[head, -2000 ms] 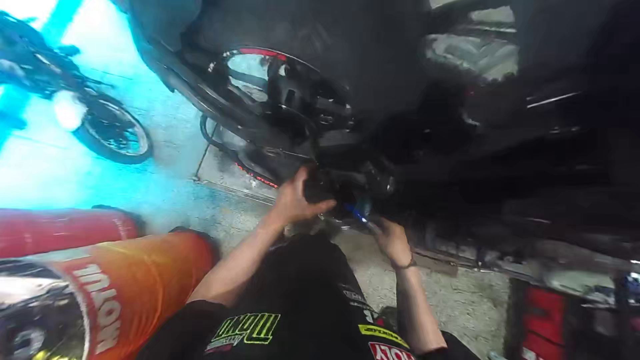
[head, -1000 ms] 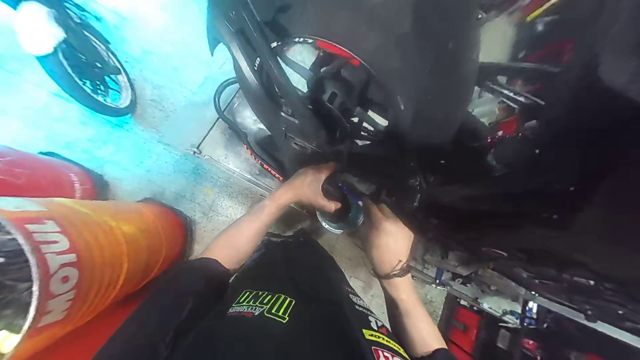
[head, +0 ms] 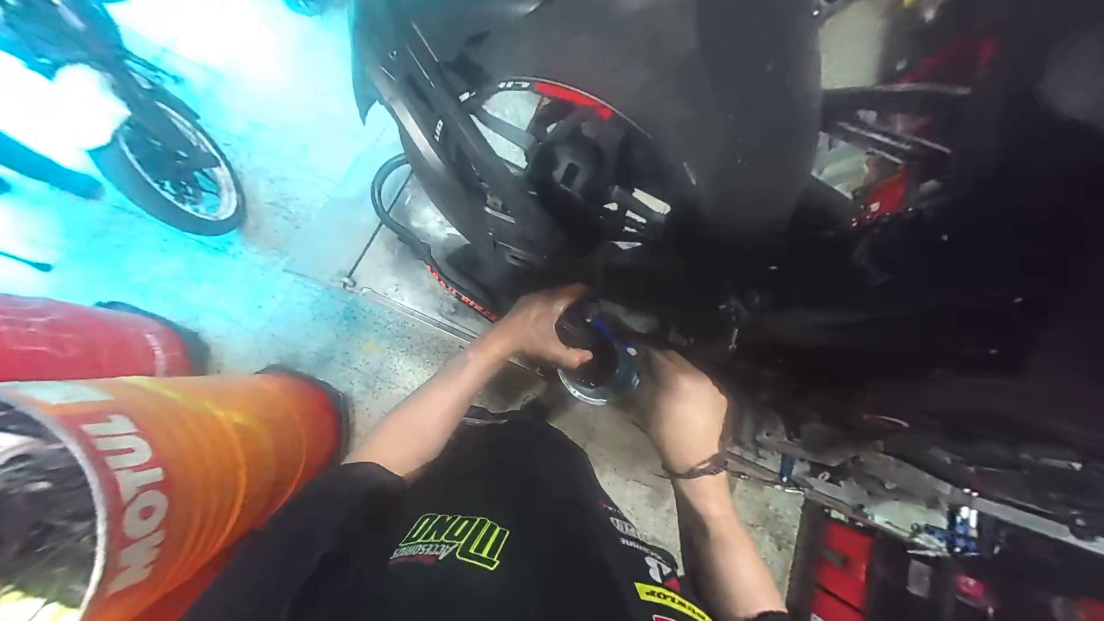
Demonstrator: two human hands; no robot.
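Observation:
My left hand (head: 548,328) is curled around a dark round part (head: 604,349) with a shiny rim at its lower edge, in the middle of the view. My right hand (head: 686,405) is at the right side of the same part, its fingers mostly hidden. A bit of blue shows on or beside the part; I cannot tell what it is. Just above the hands is the dark underside of a motorcycle, with a black wheel (head: 569,168) that has a red rim stripe and a black swingarm (head: 440,129) beside it.
An orange Motul drum (head: 224,448) and a red drum (head: 95,341) stand at the left. Another motorcycle's wheel (head: 177,172) is at the upper left. A black hose (head: 388,203) curves near the swingarm. A red and black tool cabinet (head: 841,561) and a cluttered bench (head: 940,517) are at the lower right.
Two seconds ago my hands were farther apart, with a blue item by my right hand; now both are close around the dark round part. The view has shifted.

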